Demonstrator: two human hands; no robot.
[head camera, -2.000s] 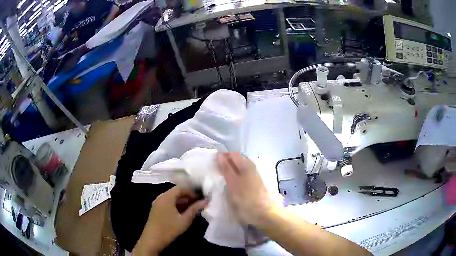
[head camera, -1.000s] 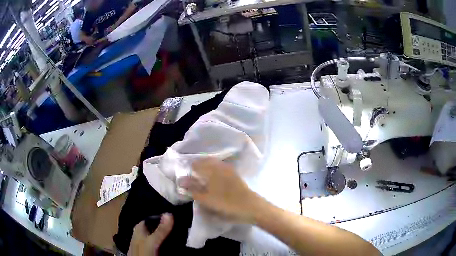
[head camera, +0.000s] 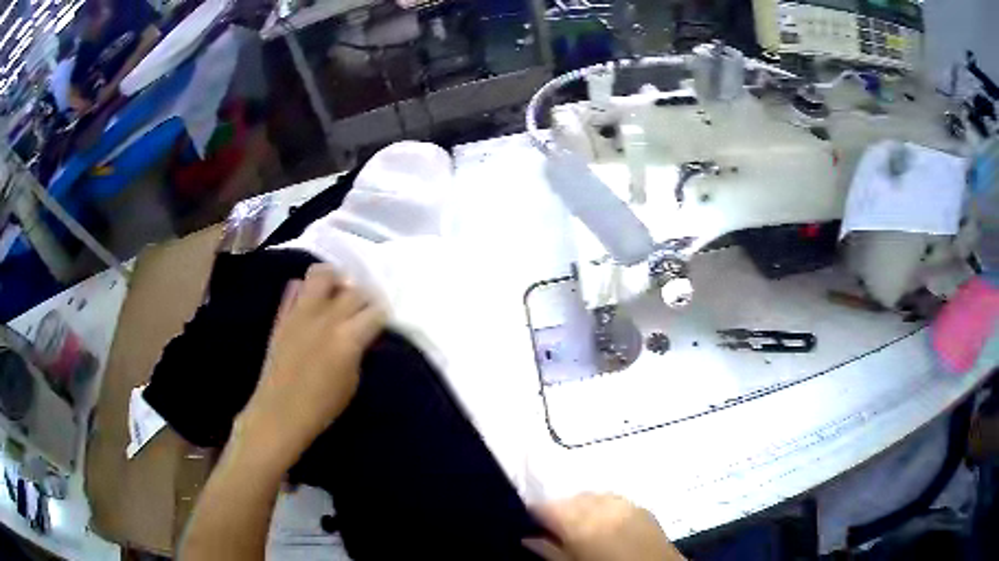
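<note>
A black garment piece (head camera: 405, 438) lies over the table's left part, with white lining (head camera: 400, 197) showing behind it and along its right edge. My left hand (head camera: 323, 329) is on the upper part of the black cloth, its fingers bent and holding the cloth near the white lining. My right hand (head camera: 597, 526) is at the bottom edge of the picture, partly cut off, and pinches the garment's lower right edge. The sewing machine (head camera: 723, 164) stands to the right, its needle area away from the cloth.
Black thread snips (head camera: 767, 340) lie on the machine bed. Brown cardboard (head camera: 153, 362) is at the left, with a white ticket (head camera: 142, 422) partly under the cloth. A paper note (head camera: 904, 192) and a pink pad (head camera: 966, 323) are at the right. A person (head camera: 110, 44) is in the left background.
The black side now covers much of the white lining, which was on top before. My left hand has moved up onto the cloth; my right hand has moved down to its lower right edge. The view has shifted.
</note>
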